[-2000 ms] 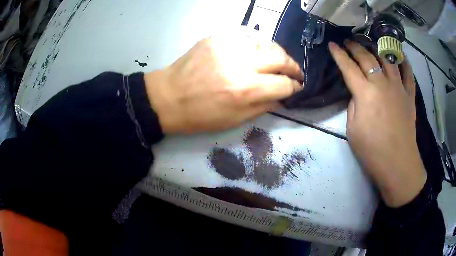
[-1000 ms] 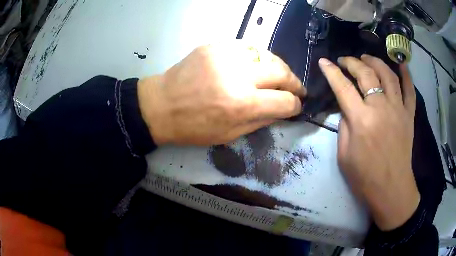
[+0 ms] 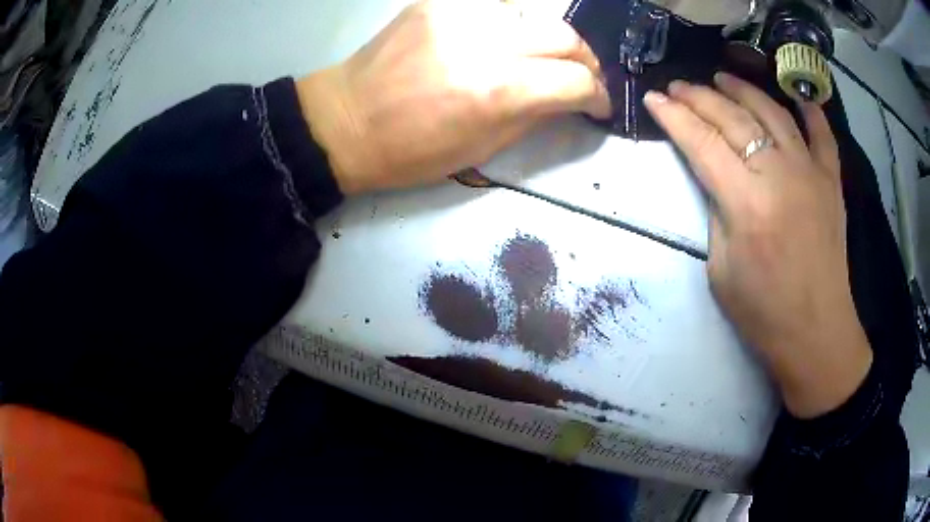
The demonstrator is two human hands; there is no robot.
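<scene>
A dark garment piece with a pale stitch line lies on the white sewing table, under the presser foot at the top. My left hand, washed out by glare, pinches the cloth's left edge just below the foot. My right hand, with a ring, lies flat on the cloth right of the foot, fingers a little apart. The needle is too small to tell.
The machine head's ribbed cream knob is at the upper right. A ruler scale with a yellow patch runs along the table's front edge. Dark blotches and a dark seam line mark the white table.
My left hand has moved up towards the foot with the cloth. The cloth's near edge has moved up, uncovering more of the table seam. My right hand has shifted slightly up.
</scene>
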